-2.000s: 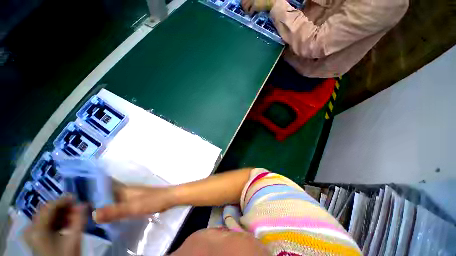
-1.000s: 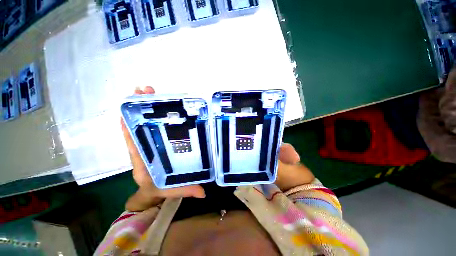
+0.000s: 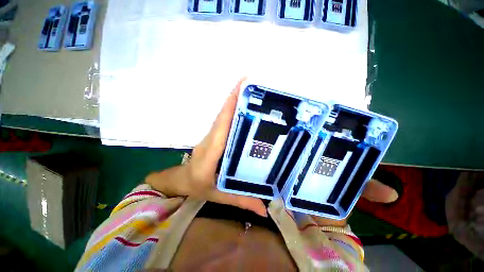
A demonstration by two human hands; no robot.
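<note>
Two light-blue phone housings, the left one (image 3: pixel 264 172) and the right one (image 3: pixel 318 188), are held up side by side, open insides facing me, with black pads and a small dotted mark in each. They touch along their long edges and tilt to the right. My left hand (image 3: pixel 204 159) grips the left housing at its side and lower end. My right hand (image 3: pixel 379 192) is mostly hidden behind the right housing; a finger shows at its right edge. The white sheet (image 3: pixel 159 95) lies beyond them.
Several housings (image 3: pixel 294 9) stand in a row at the sheet's far edge. Two more (image 3: pixel 79 25) lie on the beige board (image 3: pixel 32 85) at left. Clear film edges the sheet. A brown carton (image 3: pixel 48 199) and red stools are below. A person's sleeve shows at far right.
The two housings were laid beside the row or handled near it earlier, blurred; since one second ago the held pair has shifted right and tilted clockwise, and the view has turned.
</note>
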